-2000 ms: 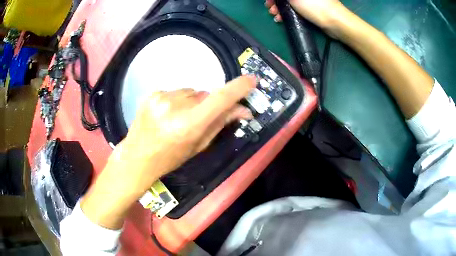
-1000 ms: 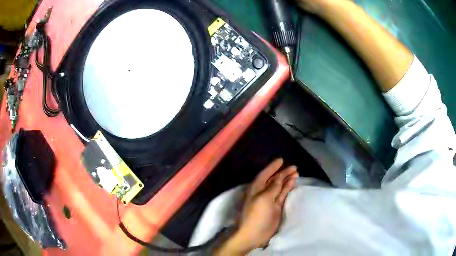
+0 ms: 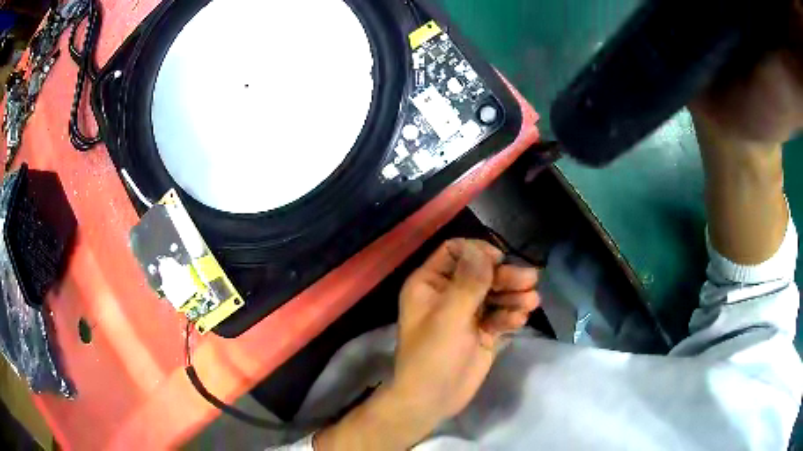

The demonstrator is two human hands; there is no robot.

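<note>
The square black housing (image 3: 308, 251) lies on the red tabletop with a large white disc (image 3: 264, 106) in it. A control board (image 3: 440, 114) sits in its right corner. A yellow-edged power board (image 3: 185, 264) lies tilted over the lower left corner, with a black cable (image 3: 216, 401) running from it. My left hand (image 3: 462, 321) is off the table edge, thumb and forefinger pinched together; whether a tiny part is between them cannot be told. My right hand (image 3: 757, 97) is blurred, cut by the frame edge, and grips the black electric screwdriver (image 3: 643, 84) above the green surface.
A black screw tray (image 3: 40, 233) and clear plastic bag (image 3: 26, 339) lie at the left. Spare circuit boards (image 3: 26, 88) and a looped black cord (image 3: 81, 84) are at the upper left. The green bench (image 3: 607, 189) is on the right, with a dark gap between it and the table.
My left hand has left the control board, dropped over my lap, and its fingers have closed together. My right hand has raised the screwdriver from the green surface towards the camera.
</note>
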